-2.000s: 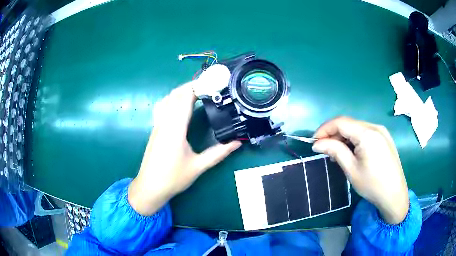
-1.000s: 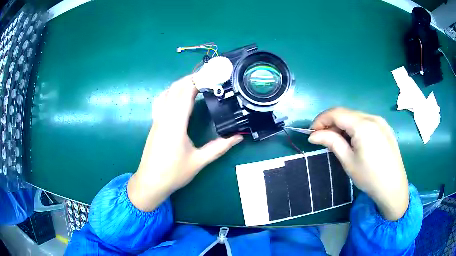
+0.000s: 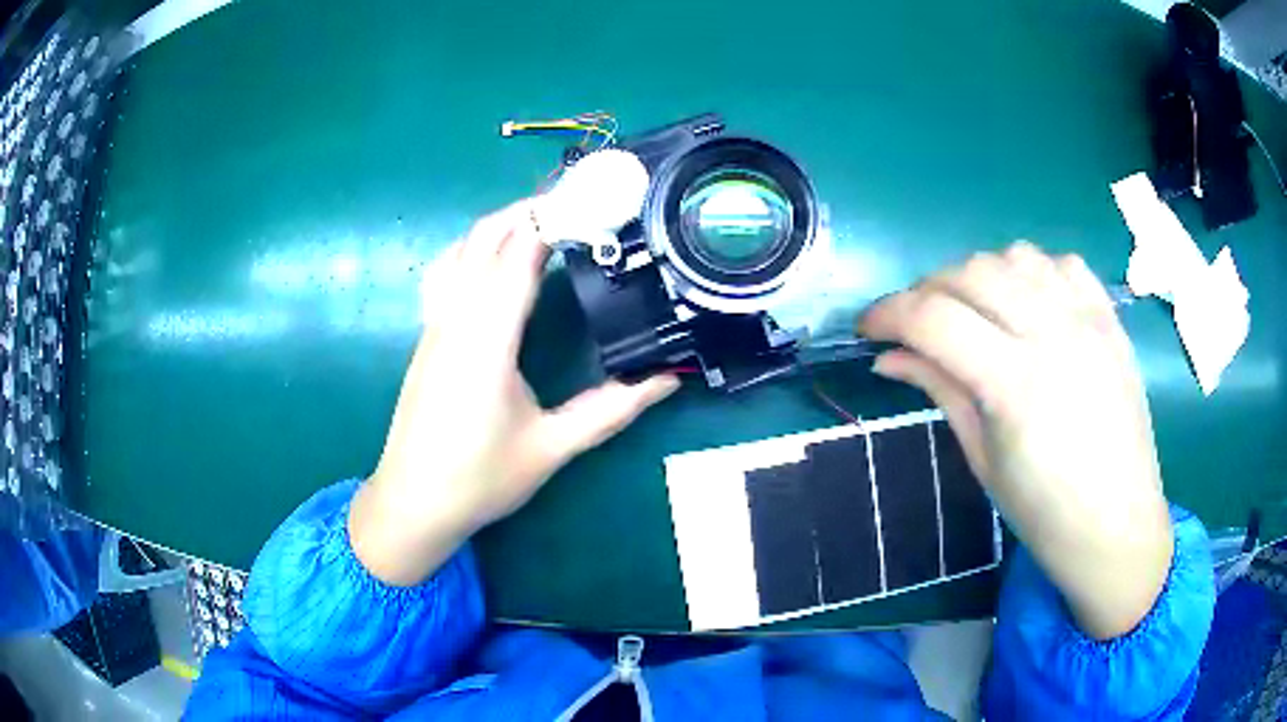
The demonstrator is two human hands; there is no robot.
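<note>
A black projector optical module (image 3: 635,317) lies on the green bench, its projection lens (image 3: 734,219) facing up. A white round part (image 3: 600,195) sits left of the lens. A wire lead with a small pale connector plug (image 3: 510,129) extends from its upper left. My left hand (image 3: 480,409) grips the module from the left, thumb at its lower edge. My right hand (image 3: 1023,395) is right of the module and holds tweezers (image 3: 843,347), slightly blurred, with the tips at the module's lower right corner. Whether the tips grip anything is unclear.
A release liner sheet (image 3: 713,543) with black adhesive strips (image 3: 847,522) lies below the module, partly beside my right hand. Torn scrap paper (image 3: 1200,303) lies at right. Another black module (image 3: 1200,127) is at upper right. A dotted sheet (image 3: 43,268) borders the left.
My right hand has risen and its fingers have shifted around the tweezers, which now lie flatter. The module and my left hand have shifted slightly up and left in view.
</note>
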